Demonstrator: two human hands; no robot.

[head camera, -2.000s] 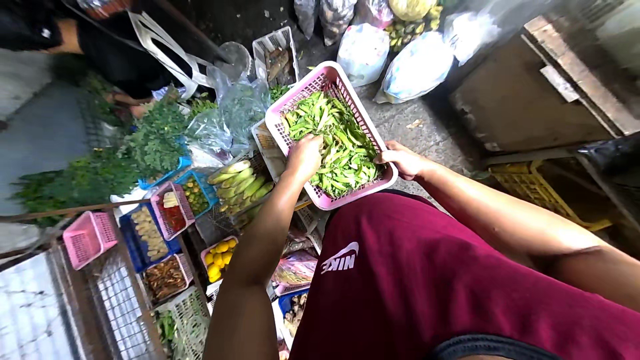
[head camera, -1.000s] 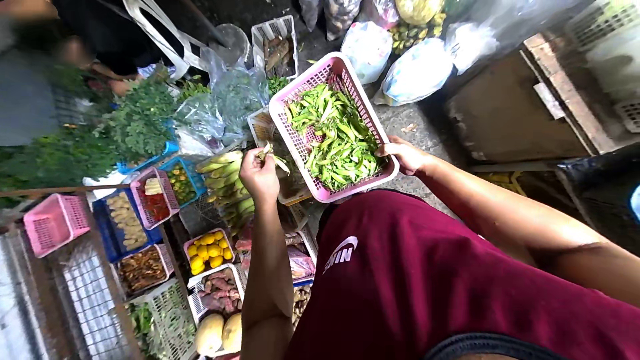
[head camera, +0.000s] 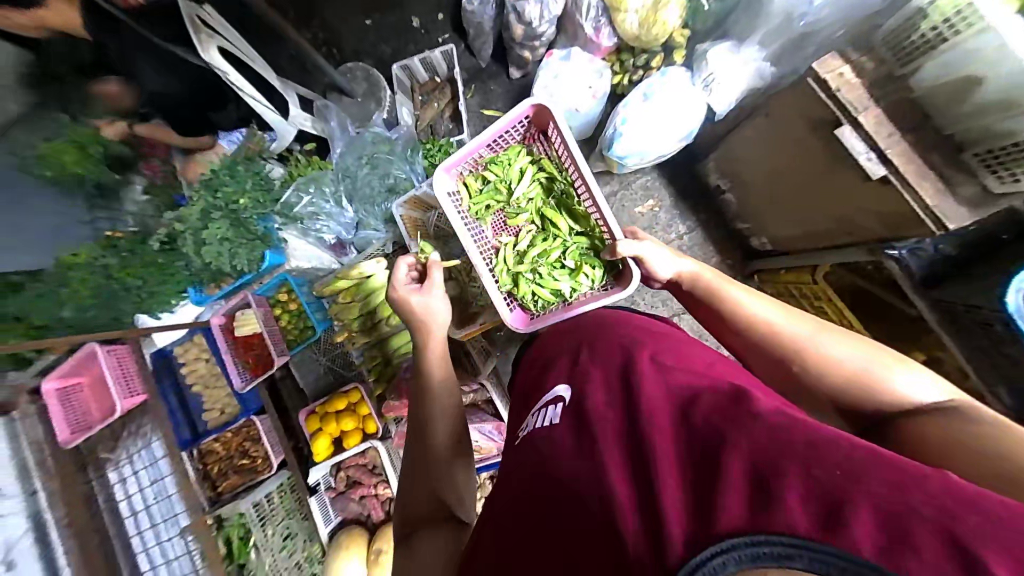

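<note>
A pink plastic basket (head camera: pixel 588 188) holds a heap of flat green bean pods (head camera: pixel 552 276), with a bare patch of its mesh bottom between two piles. At its lower right rim, my right hand (head camera: pixel 652 258) grips the edge, thumb on the inner side. Just left of the basket and apart from it is my left hand (head camera: pixel 420 296), its fingers pinched on a few green pods (head camera: pixel 430 256). Below that hand lie corn cobs in husk (head camera: pixel 360 296), partly hidden by it.
At left are baskets of yellow fruit (head camera: pixel 340 422), reddish roots (head camera: pixel 362 484) and an empty pink basket (head camera: pixel 92 392). Leafy greens (head camera: pixel 228 208) lie near another person's arm (head camera: pixel 172 136). Filled plastic bags (head camera: pixel 656 120) stand on the floor ahead; a brown cabinet (head camera: pixel 808 160) is at right.
My left hand was in the pods two seconds ago and is now outside the basket on the left, pinching a few. My right hand has kept its grip on the rim.
</note>
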